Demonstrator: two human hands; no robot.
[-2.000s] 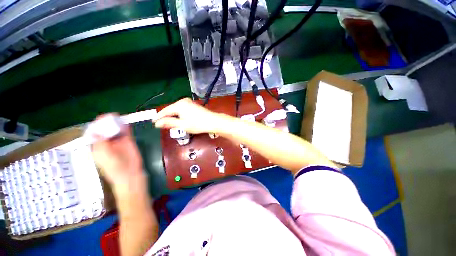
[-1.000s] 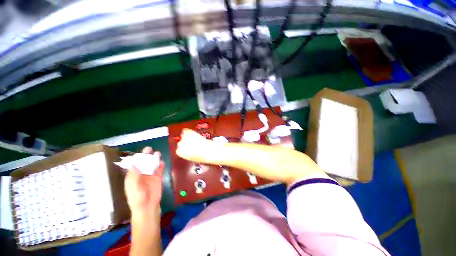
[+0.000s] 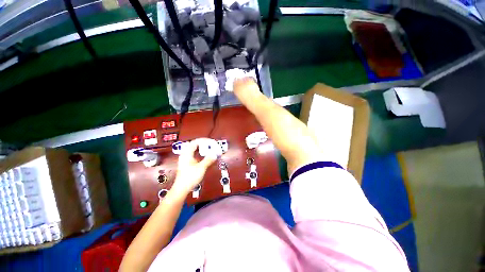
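The reddish-brown test panel [image 3: 212,125] lies in front of me. My left hand [image 3: 192,166] has its thumb and fingers around a white adapter [image 3: 209,147] at the panel's middle fittings. My right hand [image 3: 247,89] is at the front part of the clear plastic bin [image 3: 173,87], against white adapters at the top of the pile; its fingertips are blurred, so its grip is unclear. Another white adapter [image 3: 151,158] sits at the panel's left fitting and one more [image 3: 257,139] at the right. Red digits show at the upper left.
Thick black cables [image 3: 186,98] hang over bin and panel. A carton of adapters in rows [image 3: 48,154] stands at left, with a second carton part beside it. An open carton with white lining [image 3: 361,122] is at right, beyond it folded white paper [image 3: 417,105].
My left hand has moved right from beside the carton onto the panel. My right hand has gone from the panel's upper left to the bin. The view has shifted, exposing the lit digits.
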